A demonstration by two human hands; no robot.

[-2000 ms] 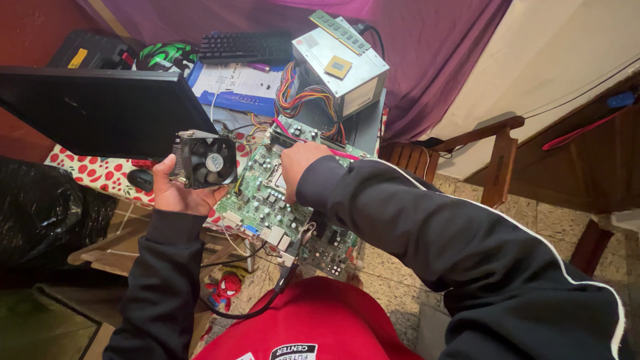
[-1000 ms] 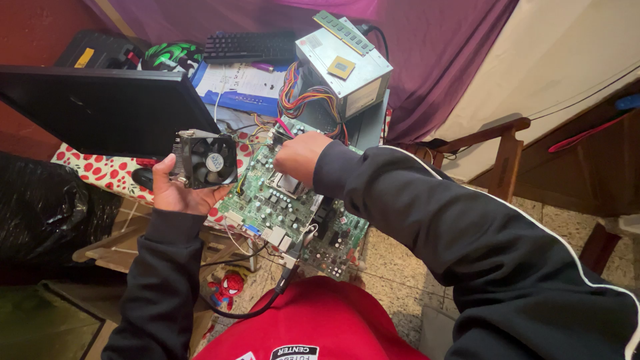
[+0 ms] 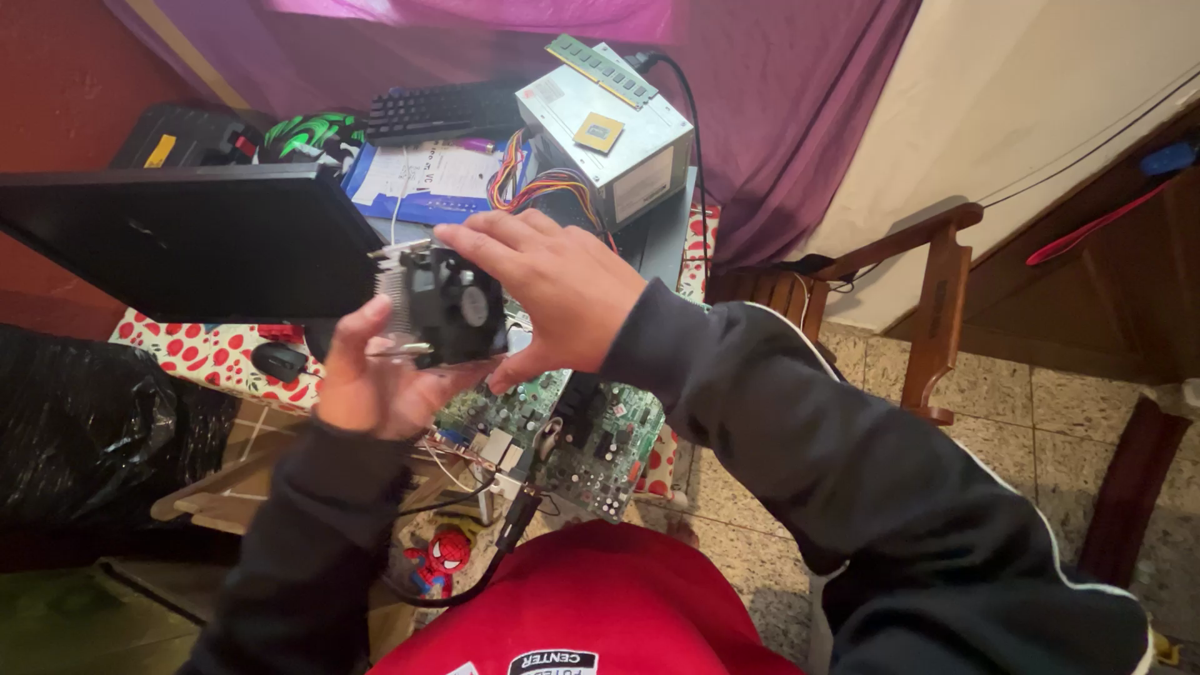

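A CPU cooler (image 3: pixel 459 309), a black fan on a metal heatsink, is held between both hands above the motherboard. My left hand (image 3: pixel 380 375) grips it from the left and below, with the thumb by the fins. Over its top and right side curves my right hand (image 3: pixel 553 291), fingertips at the upper edge and thumb at the lower right corner. The green motherboard (image 3: pixel 609 450) lies under the hands, partly hidden by them; cables run to its near edge. A processor (image 3: pixel 599 133) and a RAM module (image 3: pixel 601 71) rest on the metal power supply (image 3: pixel 647 164).
A black monitor (image 3: pixel 187 244) stands at the left, with a mouse (image 3: pixel 279 362) below it. A keyboard (image 3: pixel 441 111) and a blue-edged paper (image 3: pixel 431 178) lie behind. Coloured wires (image 3: pixel 553 187) run beside the power supply. A wooden chair (image 3: pixel 937 309) is at the right, a small figure (image 3: pixel 445 558) below.
My right hand has left the motherboard's socket area and moved left onto the cooler. In the earlier frames only my left hand held the cooler, which has turned somewhat.
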